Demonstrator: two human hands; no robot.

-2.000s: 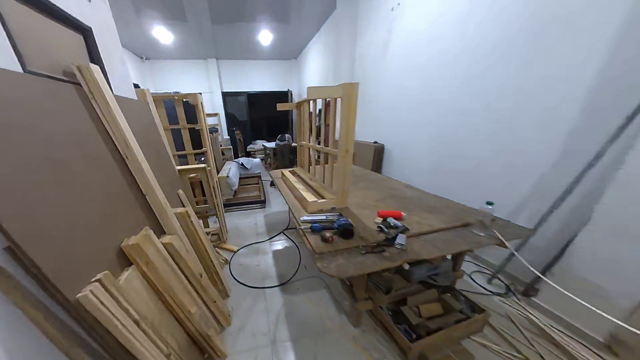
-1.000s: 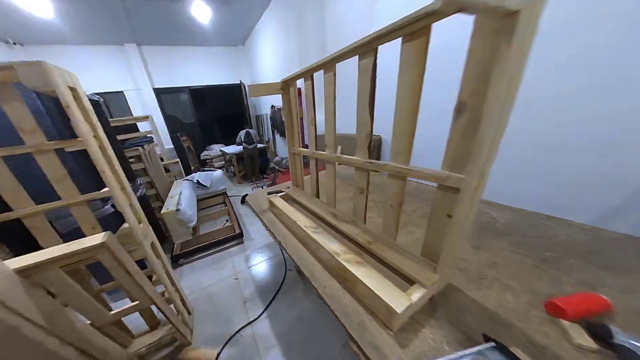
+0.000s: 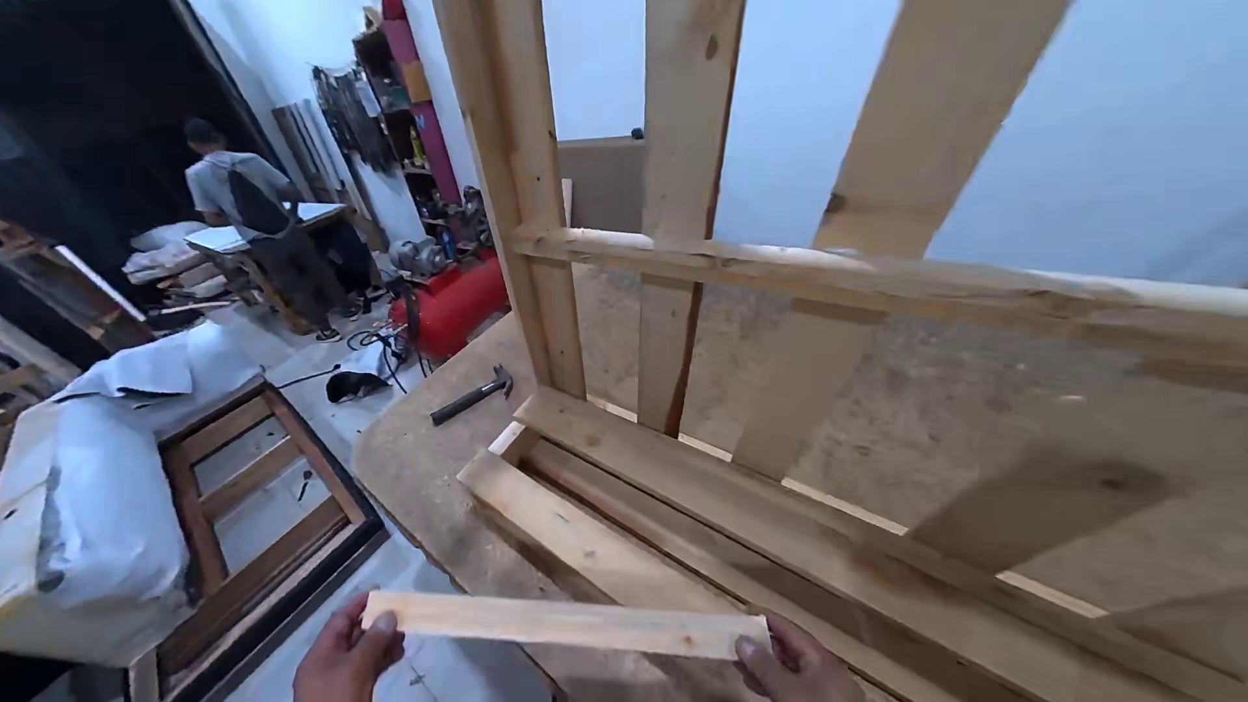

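My left hand (image 3: 349, 651) grips the left end of a short pale wooden board (image 3: 565, 624), thumb on top. My right hand (image 3: 795, 663) grips its other end, so the board lies level between both hands, just in front of the workbench edge. Beyond it a slatted wooden frame (image 3: 682, 263) stands upright on the workbench (image 3: 419, 468). Along the base of the frame runs a long box-like section of planks (image 3: 585, 546). A claw hammer (image 3: 473, 395) lies on the bench near its far left corner.
A dark-edged wooden frame (image 3: 366, 536) lies on the floor at left, beside a white-wrapped padded piece (image 3: 117, 517). Past the bench are a red air compressor tank (image 3: 458, 307) with cables on the floor and shelves. A person (image 3: 244, 195) stands at a far table.
The view has moved forward along the bench to the slatted frame. Both my hands, holding the short board, have come into view; neither shows in the earlier frames.
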